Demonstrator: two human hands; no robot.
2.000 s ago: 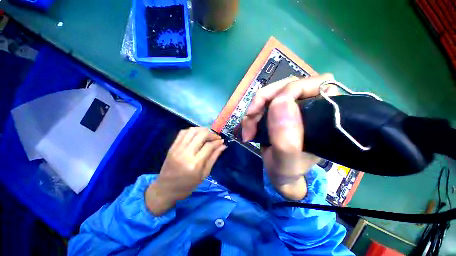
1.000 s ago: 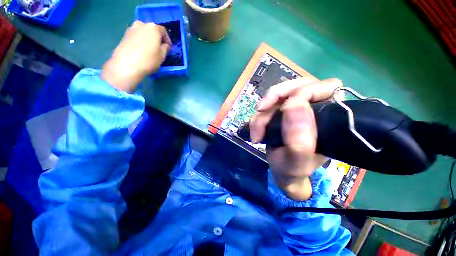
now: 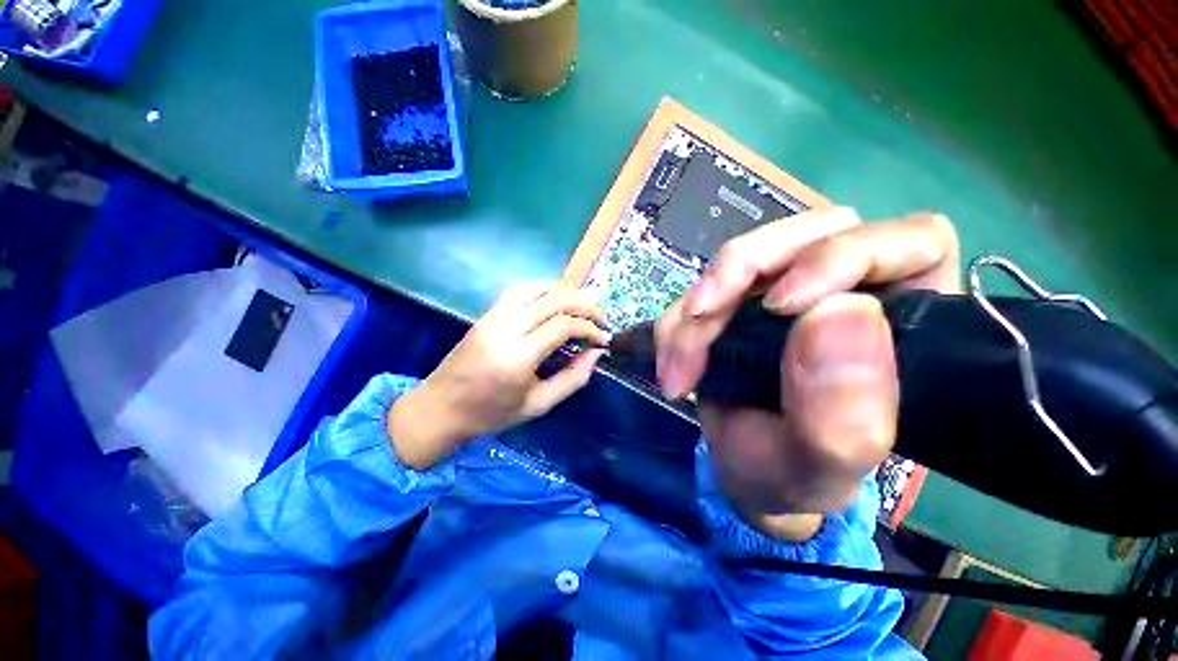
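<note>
The open laptop base [image 3: 652, 269] lies on an orange-red foam tray [image 3: 607, 217], with its green-white board and dark battery showing. A dark glossy panel [image 3: 607, 439] hangs at the bench edge below it. My right hand [image 3: 814, 349] grips the black electric screwdriver [image 3: 1021, 387], its tip pointing left at the laptop's near corner. My left hand [image 3: 517, 359] is at that corner beside the tip, with thumb and fingertips close together. Whether it pinches a screw is too small to tell. My right hand and the tool hide much of the laptop.
A blue screw box [image 3: 332, 116] of dark bits stands at the upper left, beside a brown cardboard core [image 3: 517, 54]. Another blue bin [image 3: 110, 49] is at the top left corner. A large blue crate [image 3: 291, 400] with white sheets lies below the bench. The screwdriver's cord crosses the lower right.
My left hand has left the screw box and come back to the laptop corner. My right hand with the screwdriver has shifted slightly right and appears larger.
</note>
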